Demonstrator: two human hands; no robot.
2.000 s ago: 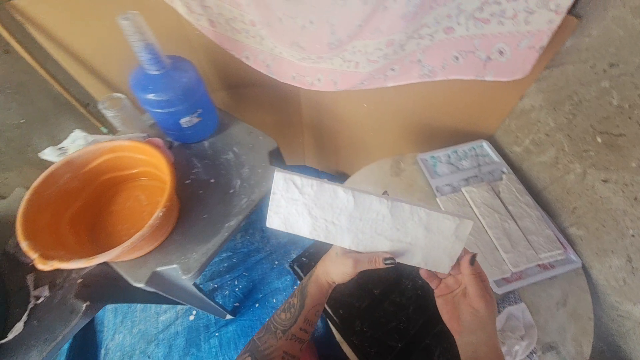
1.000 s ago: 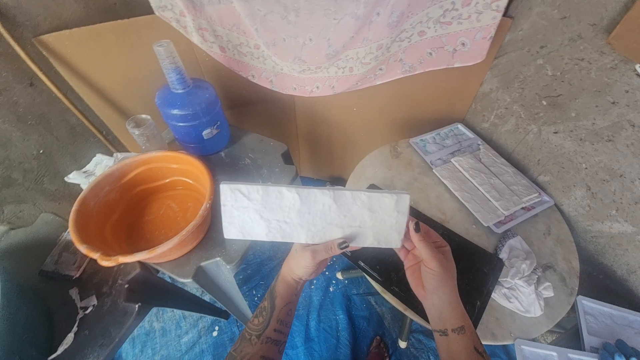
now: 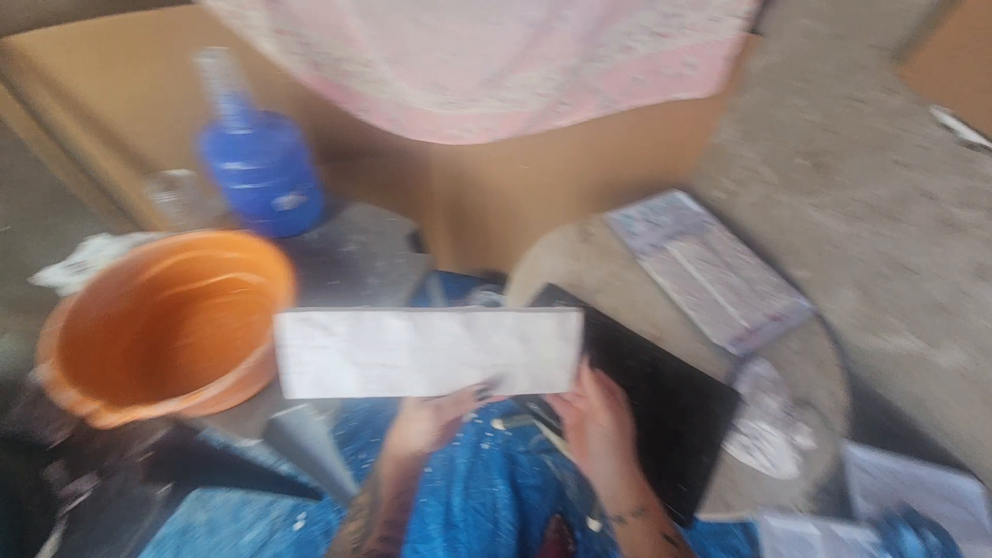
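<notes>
A long white rectangular slab with an uneven surface (image 3: 426, 353) is held level in both hands, its broad face toward me. My left hand (image 3: 434, 418) grips its lower edge near the middle, thumb over the front. My right hand (image 3: 593, 407) holds the lower right corner. Behind my right hand, a black flat board (image 3: 666, 411) lies on a round table (image 3: 573, 248). An orange plastic basin (image 3: 167, 333) stands left of the slab. The view is blurred, so the slab's fine texture does not show.
A blue bottle (image 3: 260, 174) and a clear cup (image 3: 177, 198) stand behind the basin on a grey stool (image 3: 356, 248). A tray with pale slabs (image 3: 713, 271) and a crumpled white cloth (image 3: 767, 422) lie on the round table. Blue tarp (image 3: 465, 480) covers the floor below.
The slab, tilted down to the right two seconds ago, is now nearly level. Both hands still hold it by its lower edge and right end.
</notes>
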